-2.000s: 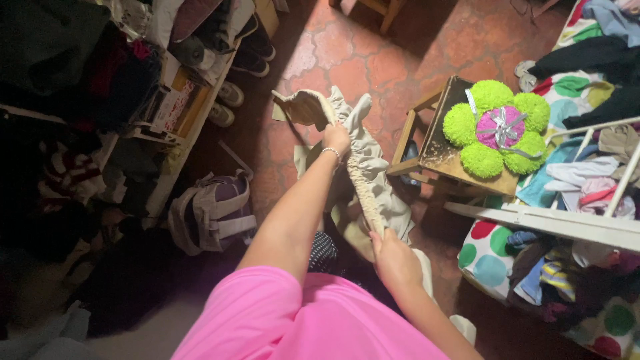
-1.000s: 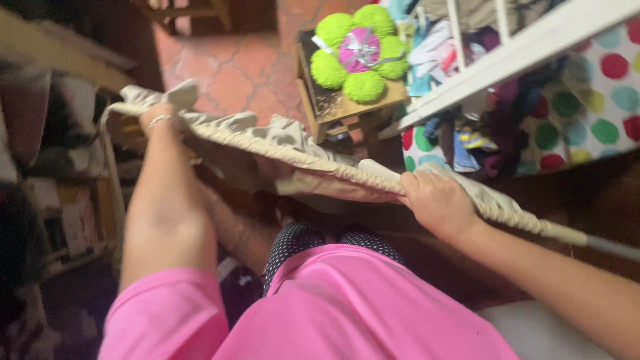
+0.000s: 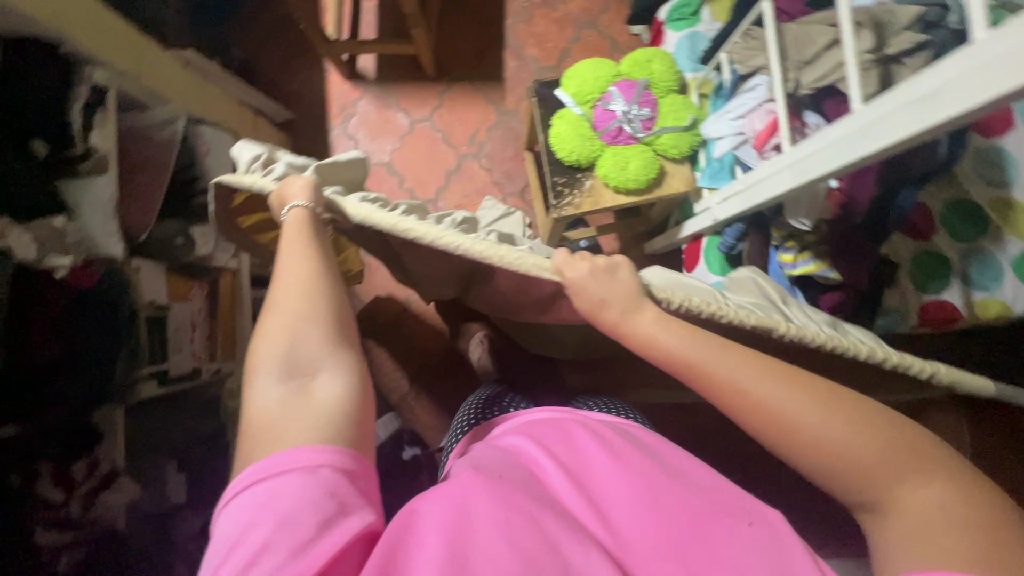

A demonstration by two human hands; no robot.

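A beige curtain (image 3: 472, 250) with a gathered top edge stretches across the view, bunched along a rod (image 3: 1004, 392) whose grey end shows at the far right. My left hand (image 3: 294, 192), with a bracelet at the wrist, grips the gathered edge near its left end. Around the same edge, right of the middle, my right hand (image 3: 596, 288) is closed. The cloth hangs below both hands, and its lower part is in shadow. Whether the rod runs inside the cloth under my left hand cannot be seen.
A wooden stool (image 3: 616, 200) bears a green and pink flower-shaped cushion (image 3: 626, 116). At right, a white bed rail (image 3: 848, 132) stands before piled clothes and a dotted sheet (image 3: 964, 220). Shelves (image 3: 180, 320) with clothes line the left; another wooden piece of furniture (image 3: 376, 46) stands ahead.
Two seconds ago the curtain hung steeply between my hands; now it slants across the view with my hands farther apart. Both hands have kept hold of it. The view has shifted right.
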